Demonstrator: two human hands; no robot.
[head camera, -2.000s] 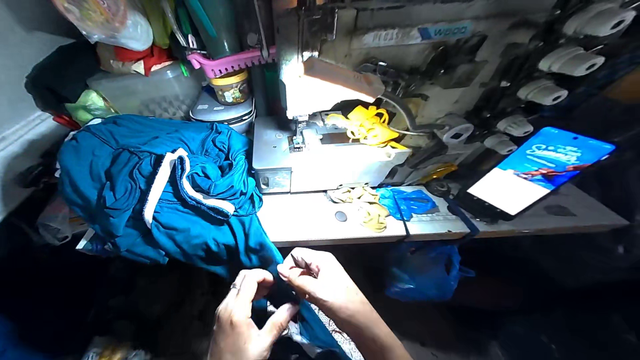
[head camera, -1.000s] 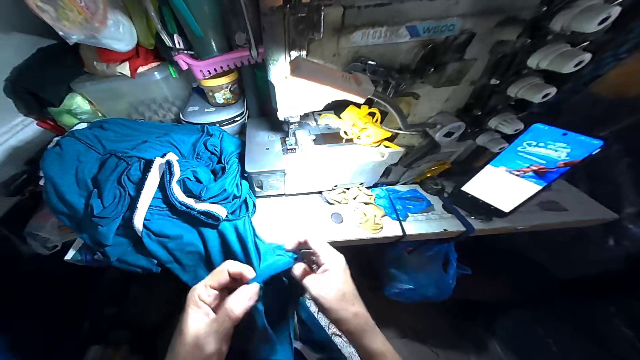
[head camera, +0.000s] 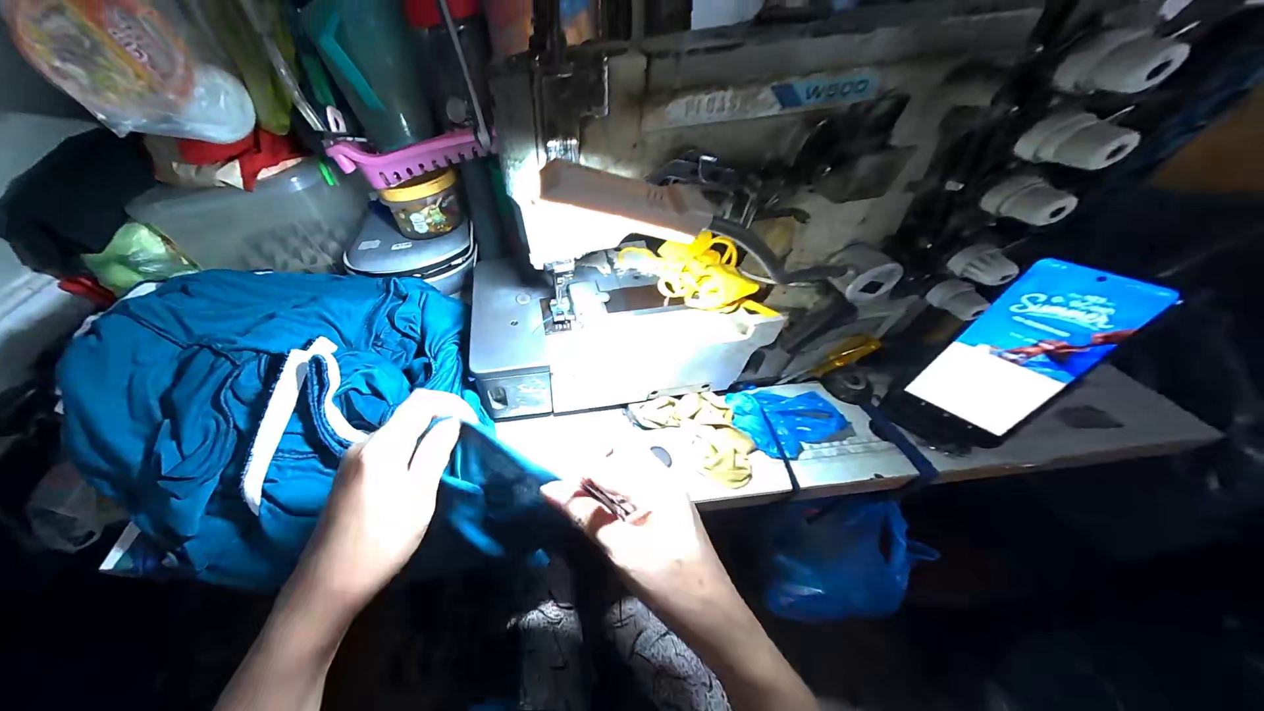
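Teal knit fabric (head camera: 197, 395) lies in a large heap on the left of the sewing table, with a white-edged band on top. My left hand (head camera: 395, 484) pinches a raised edge of this fabric beside the heap. My right hand (head camera: 632, 513) grips the same stretched edge lower and to the right; a small dark metal tool, its kind unclear, also lies in its fingers. Behind both hands stands an industrial sewing machine (head camera: 632, 336), its needle area brightly lit. Yellow strips (head camera: 706, 276) hang over the machine bed.
Pale yellow scraps (head camera: 726, 454) and blue plastic (head camera: 790, 420) lie along the table edge. A smartphone (head camera: 1037, 346) with a lit screen leans at the right. A blue plastic bag (head camera: 839, 563) hangs below. A pink basket (head camera: 410, 158) and a lidded jar (head camera: 425, 204) stand at the back left.
My hands have moved up toward the table and farther apart, with the fabric edge now stretched between them. Two seconds ago they were close together lower down.
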